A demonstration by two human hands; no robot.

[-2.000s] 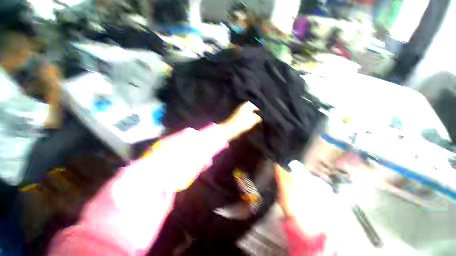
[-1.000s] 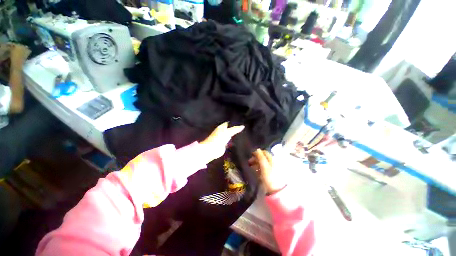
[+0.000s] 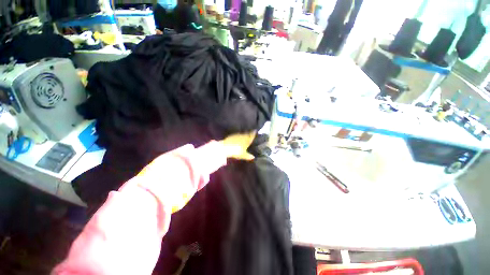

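Observation:
A large black garment heap [image 3: 177,80] lies left of the sewing machine [image 3: 344,124] and hangs down over the table's front edge. My left hand [image 3: 240,146] reaches from a pink sleeve onto the black cloth near the needle end. Its fingers are blurred, and whether they grip the cloth cannot be told. My right hand is not visible. Part of a pale emblem [image 3: 188,251] shows low on the hanging cloth. Thread snips [image 3: 332,177] lie on the table right of the cloth.
Blue-handled scissors [image 3: 454,208] lie at the table's right end. A red-rimmed basket [image 3: 370,267] is below the table. Another machine [image 3: 48,94] stands at the left, with blue scissors [image 3: 19,148] beside it. Black thread cones [image 3: 406,36] stand at the upper right.
The view has swung right. My right hand, earlier at the cloth's right edge, has gone out of sight. The winged emblem has dropped lower and is mostly hidden. My left hand remains on the cloth.

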